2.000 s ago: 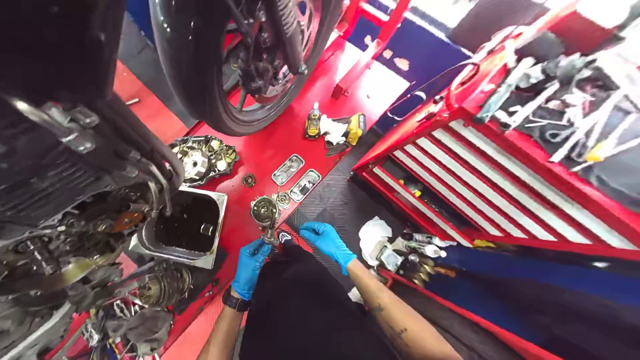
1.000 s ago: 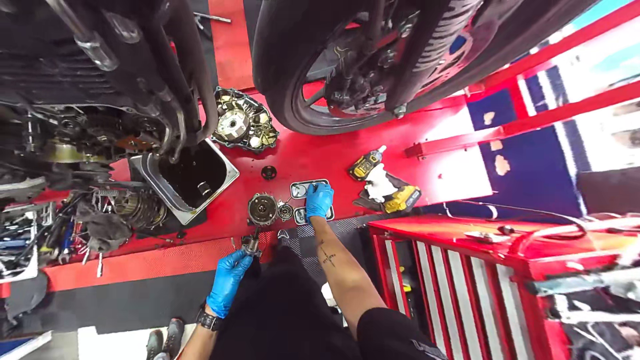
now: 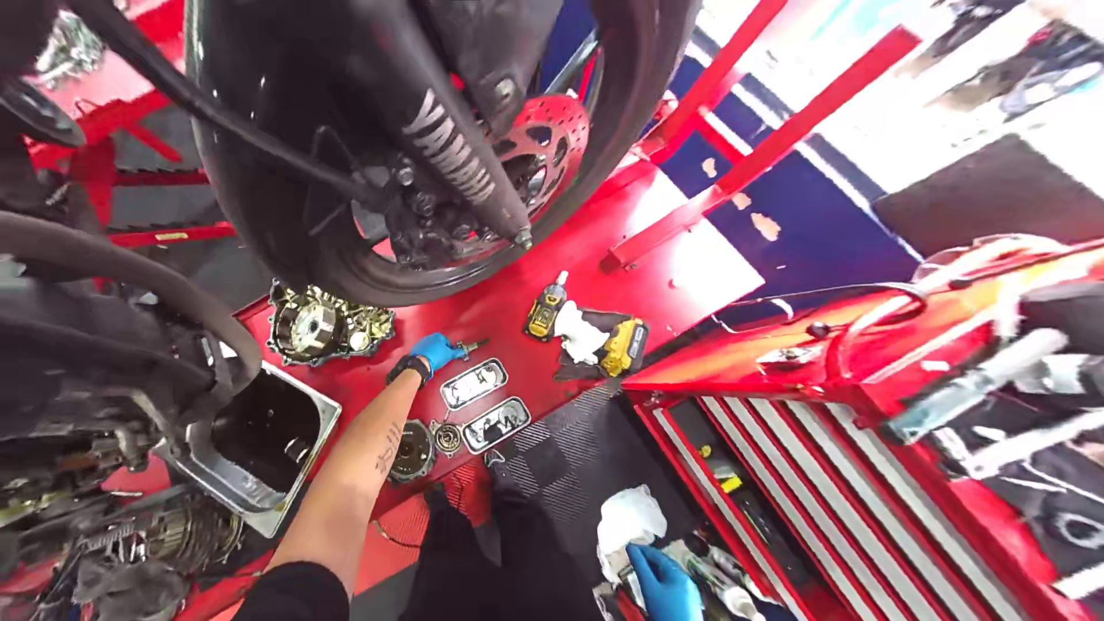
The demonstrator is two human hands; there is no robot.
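My left hand (image 3: 435, 352), in a blue glove, reaches over the red lift platform with a small metal part (image 3: 468, 348) at its fingertips. Just below it lie two oblong metal trays with small parts, the upper tray (image 3: 473, 383) and the lower tray (image 3: 497, 424). A round metal clutch part (image 3: 412, 450) lies partly behind my left forearm, beside a small ring-shaped part (image 3: 448, 438). My right hand (image 3: 664, 583), also gloved in blue, is low at the frame's bottom, over bottles and next to a white cloth (image 3: 632, 519). Its fingertips are unclear.
An engine cover (image 3: 321, 325) lies left of my left hand, above an oil drain pan (image 3: 326, 414). The motorcycle's front wheel (image 3: 362, 289) hangs over the platform. A yellow cordless power tool (image 3: 546, 312) and a second yellow tool (image 3: 624, 347) lie right. A red tool chest (image 3: 742, 483) stands at right.
My left hand has moved up past the trays, from near the platform's front edge. My right hand has left the trays and is now down by the bottles and cloth. The view has shifted.
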